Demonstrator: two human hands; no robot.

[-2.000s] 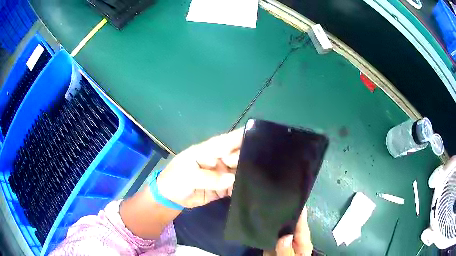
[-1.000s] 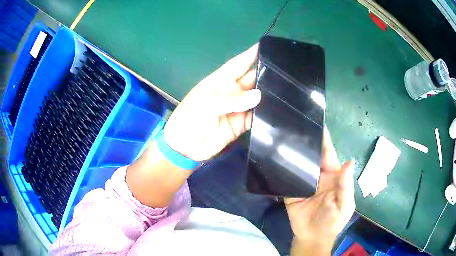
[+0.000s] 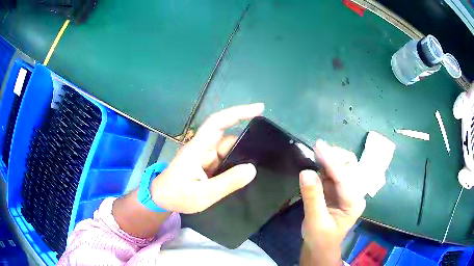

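A black glossy phone screen assembly (image 3: 254, 182) is held tilted above my lap, by the bench edge. My left hand (image 3: 208, 171) grips its left side, with the thumb on the glass and a blue band on the wrist. My right hand (image 3: 332, 192) holds its upper right edge between thumb and fingers. A pale reflection shows near that edge. The fingers behind the screen are hidden. A white wipe (image 3: 378, 155) lies on the green mat, partly behind my right hand.
A blue bin (image 3: 93, 171) of upright black screens stands at left. An open clear bottle (image 3: 410, 63), a white stick (image 3: 442, 131), a white blade-like stick (image 3: 413, 134), a dark thin rod (image 3: 423, 192) and a fan (image 3: 468, 140) are at right. A red tray (image 3: 370, 255) is below the bench edge.
The screen has lowered and tilted, its top now leaning left. My right hand has moved from its lower side up to the upper right edge. My left thumb lies further over the glass.
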